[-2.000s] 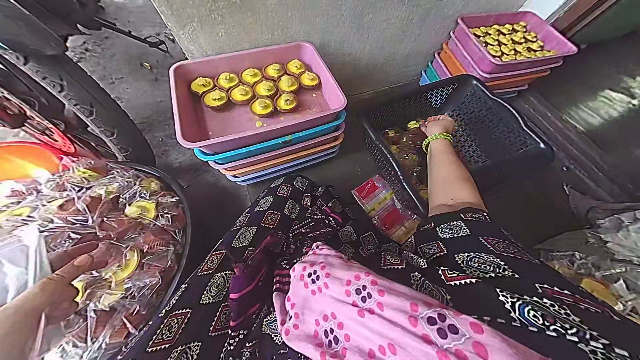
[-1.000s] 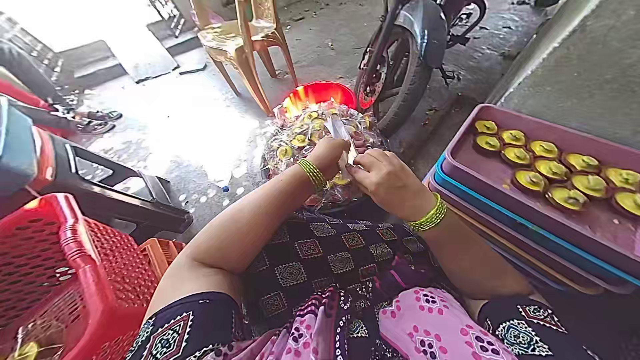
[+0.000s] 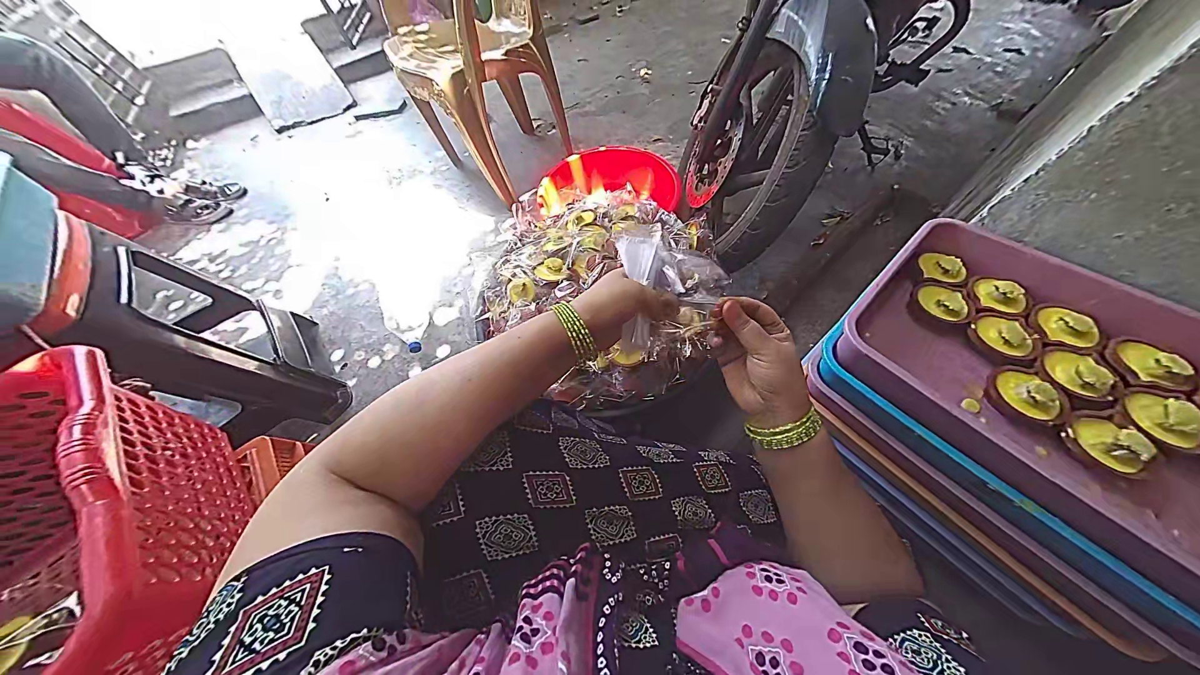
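My left hand [image 3: 626, 307] holds thin clear plastic bags [image 3: 647, 262] above a large heap of wrapped candles [image 3: 553, 269] with yellow tops. Close to its right side, my right hand [image 3: 757, 352] pinches the edge of the clear plastic between thumb and finger. Whether a candle is inside that plastic cannot be told. The heap fills a wide dark-rimmed container in front of my lap. To the right, unwrapped yellow candles in brown cups [image 3: 1078, 372] stand in the top pink tray [image 3: 900, 328] of a stack.
Behind the heap are a red basin [image 3: 623, 173], a plastic chair [image 3: 469, 75] and a motorcycle's front wheel [image 3: 764, 150]. A red perforated crate [image 3: 94, 487] and a dark plastic stool [image 3: 206, 328] stand at left. A seated person's feet [image 3: 197, 202] show at upper left.
The view has swung from the black crate to the heap. My right hand has left the black crate, and both hands are now together at the plastic bags. Since one second ago they have moved slightly apart.
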